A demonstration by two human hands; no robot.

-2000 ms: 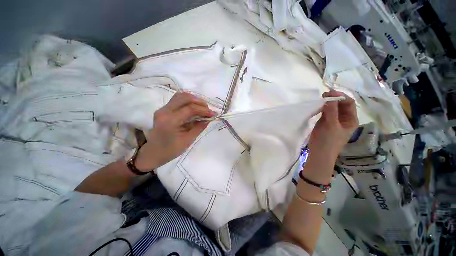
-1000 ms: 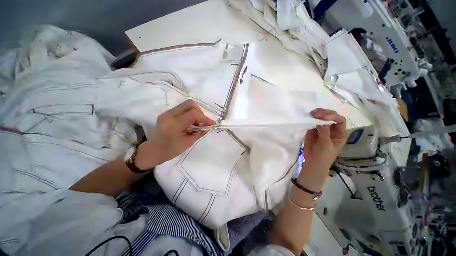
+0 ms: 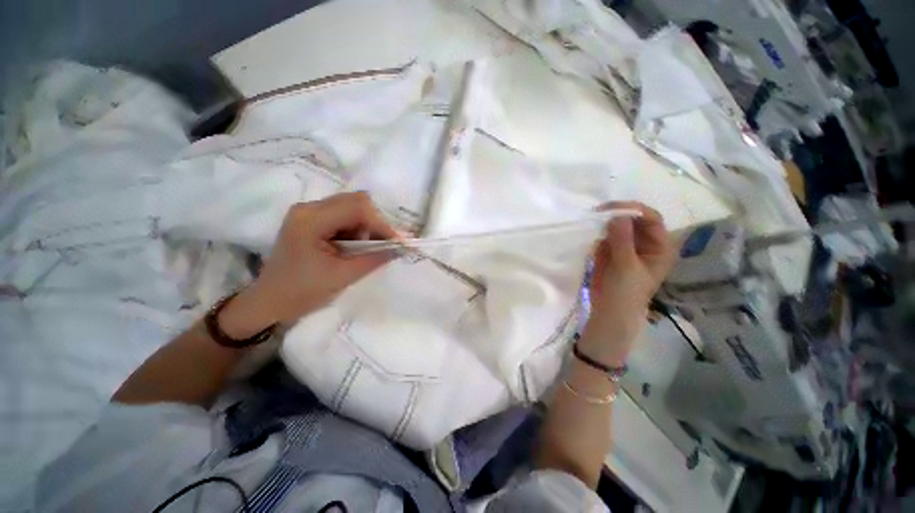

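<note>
A white garment [image 3: 401, 341] with dark stitch lines and a patch pocket outline lies over the table edge and my lap. My left hand [image 3: 326, 240] pinches its edge near the crossing of dark seams. My right hand [image 3: 627, 250] pinches the same edge farther right. The edge is stretched nearly straight between the two hands, its end showing above my right fingers. The picture is somewhat blurred, and my fingertips are partly hidden by the cloth.
A sewing machine head [image 3: 742, 351] stands at the right, beyond my right forearm. Another machine [image 3: 773, 60] is at the upper right. White cloth pieces [image 3: 682, 90] lie at the table's back. A heap of white garments [image 3: 80, 220] is at the left. The white table [image 3: 301, 45] has a corner at upper left.
Both hands keep their pinch on the edge. My right hand has come down and left from its first place. The last frame's whole view is shifted left and more blurred.
</note>
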